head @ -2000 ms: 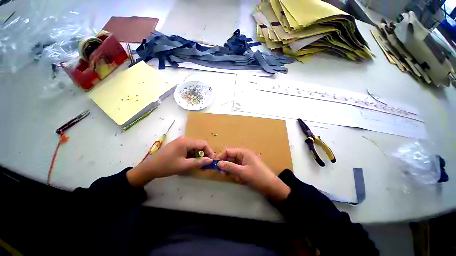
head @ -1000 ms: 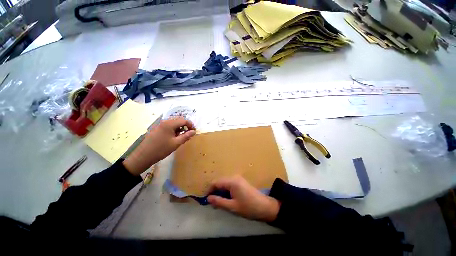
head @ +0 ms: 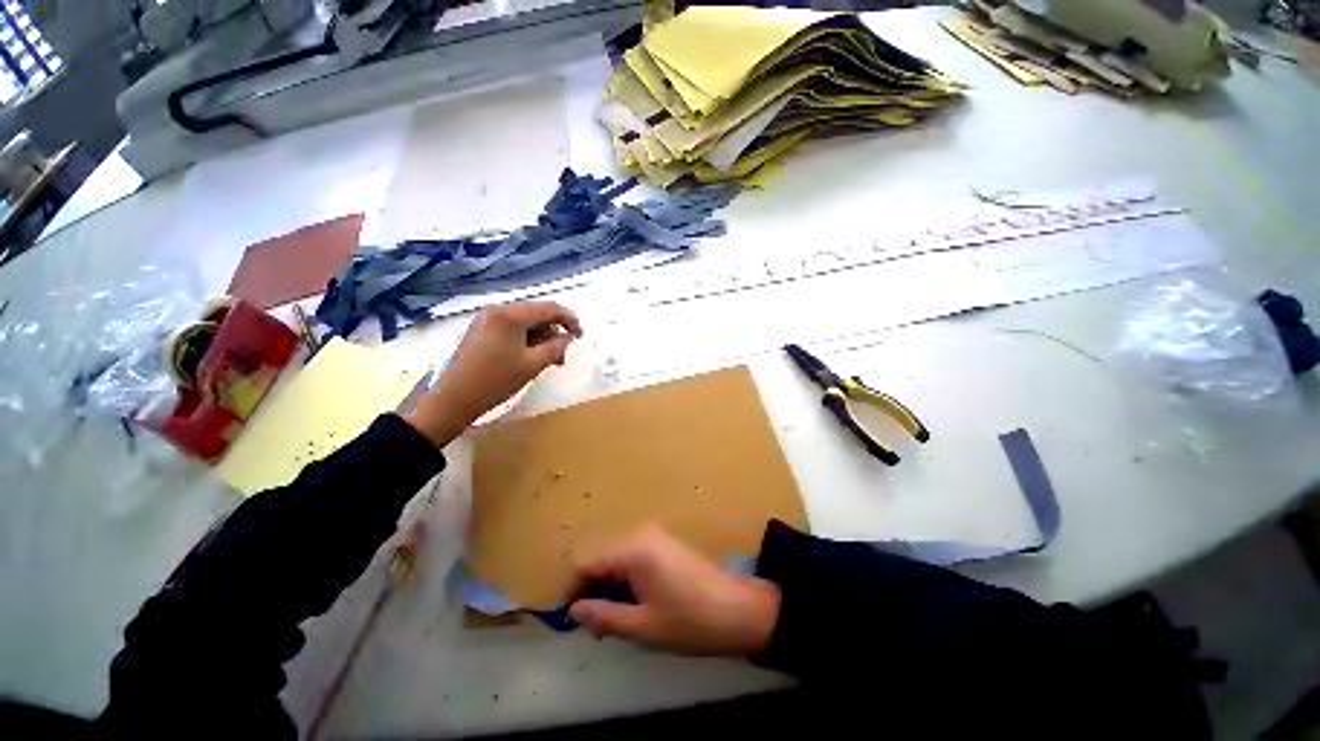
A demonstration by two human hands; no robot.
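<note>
My right hand point(head: 673, 594) lies at the near edge of the tan work board point(head: 652, 463), its fingers closed on a blue-grey strap strip point(head: 485, 591). One strip end sticks out left of the fingers. The other runs under my right sleeve and bends upward on the table at the right. My left hand point(head: 500, 369) is raised beyond the board's far left corner, thumb and fingertips close together. Whether it holds a tiny piece cannot be told. The parts dish is mostly hidden behind this hand. Tiny bits lie on the board.
Pliers point(head: 834, 391) lie right of the board. The awl point(head: 403, 562) lies left of it. The yellow pad point(head: 326, 420) and red tape dispenser point(head: 217, 384) are farther left. Beyond are the strip pile point(head: 507, 258), paper pattern point(head: 898, 282) and yellow sheets point(head: 753, 87). A plastic bag point(head: 1202, 348) lies right.
Both hands were together over the board. My left hand has moved away to the dish area; my right hand has lowered with the strip to the near edge. The view has shifted.
</note>
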